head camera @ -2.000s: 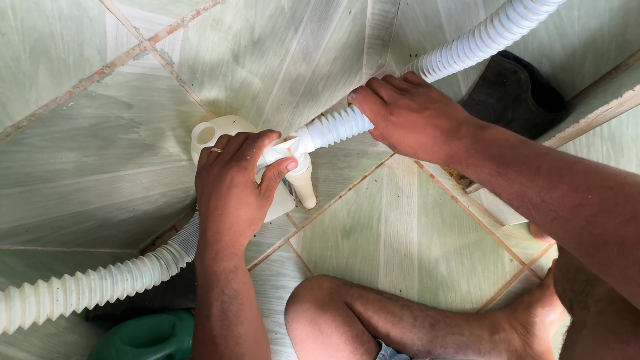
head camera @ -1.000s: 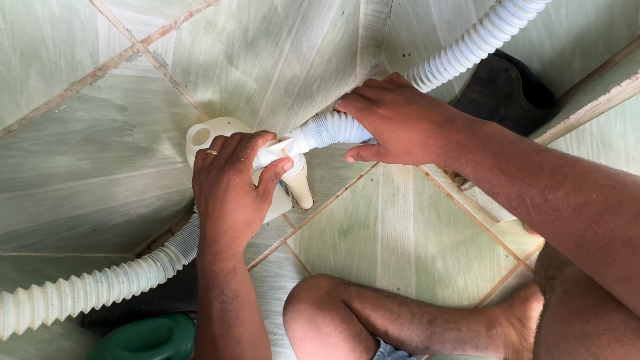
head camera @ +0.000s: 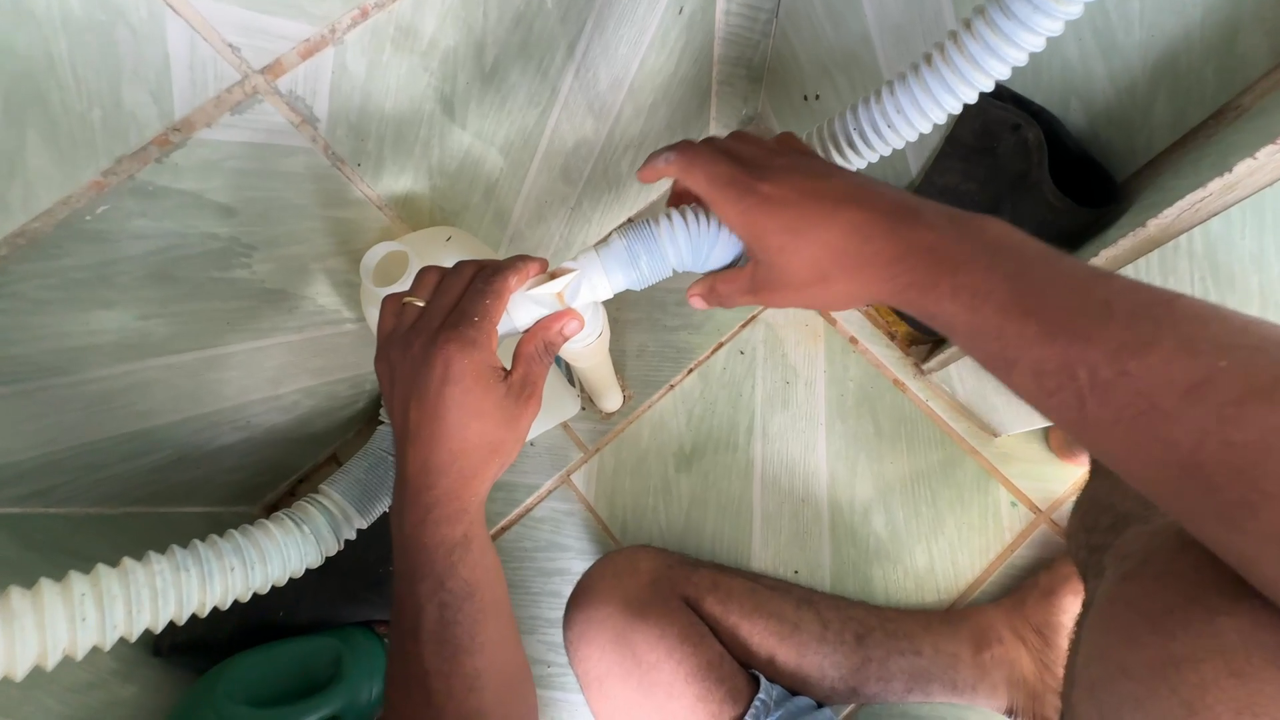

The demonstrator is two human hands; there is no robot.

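A white plastic branched pipe fitting [head camera: 553, 290] stands at the centre, joined to an upright pale pipe [head camera: 595, 370] that meets the floor. My left hand [head camera: 450, 365], a ring on one finger, is closed around the fitting's left arm. A white corrugated hose [head camera: 930, 90] runs from the fitting's right arm to the upper right. My right hand [head camera: 790, 225] curls loosely over this hose, thumb below and fingers above; part of the hose is hidden under it. A second corrugated hose [head camera: 190, 580] comes from the lower left and passes out of sight behind my left wrist.
Behind the fitting is a whitish plastic container [head camera: 435, 245] with a round opening. A green plastic container [head camera: 290, 675] lies at the lower left, a black boot-like object [head camera: 1020, 170] at the upper right. A raised ledge [head camera: 1190, 205] edges the right side. My bent leg is at the bottom.
My right hand has loosened around the hose, its fingers now lifted and spread from the thumb. The hose near the fitting bends more than before. My left hand stays on the fitting.
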